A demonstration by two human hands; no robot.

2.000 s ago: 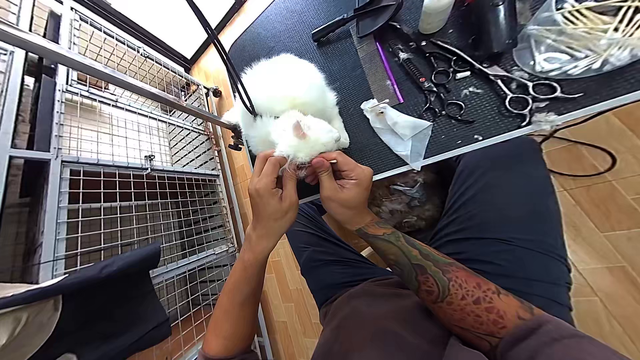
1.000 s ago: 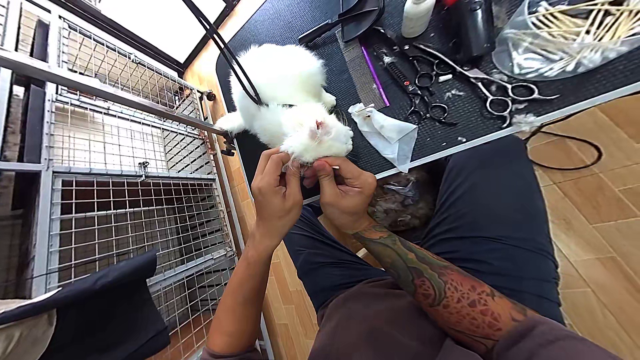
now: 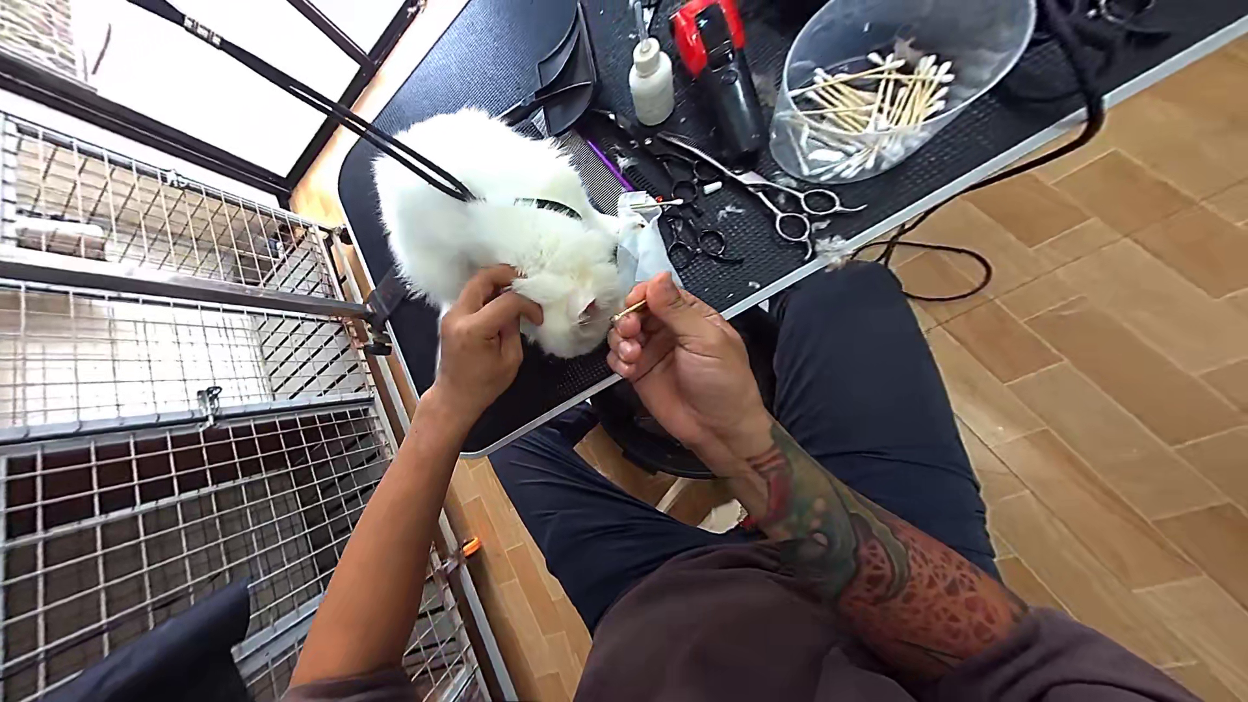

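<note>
A white long-haired animal [image 3: 487,234], perhaps a cat, lies on the black ribbed grooming table [image 3: 780,219] with a dark collar on its neck and a black loop strap [image 3: 331,112] running to it. My left hand [image 3: 483,341] grips the fur at the side of its head. Between the thumb and fingers of my right hand [image 3: 682,361] is a thin wooden-stemmed cotton swab [image 3: 632,309], its end near the head, by the ear. A pale wipe [image 3: 643,252] lies beside the head, with another cotton swab [image 3: 653,204] near it.
Steel shears [image 3: 770,190], dark-handled scissors [image 3: 702,242], a white bottle [image 3: 651,83], a red and black clipper [image 3: 721,78] and a clear container of cotton swabs [image 3: 902,97] sit on the table. A wire cage [image 3: 185,468] stands at left; a black cable [image 3: 960,195] hangs over the table edge.
Both hands were together at the animal's face; now they are apart, the left on the side of its head, the right with the swab. The head has turned. The view has shifted.
</note>
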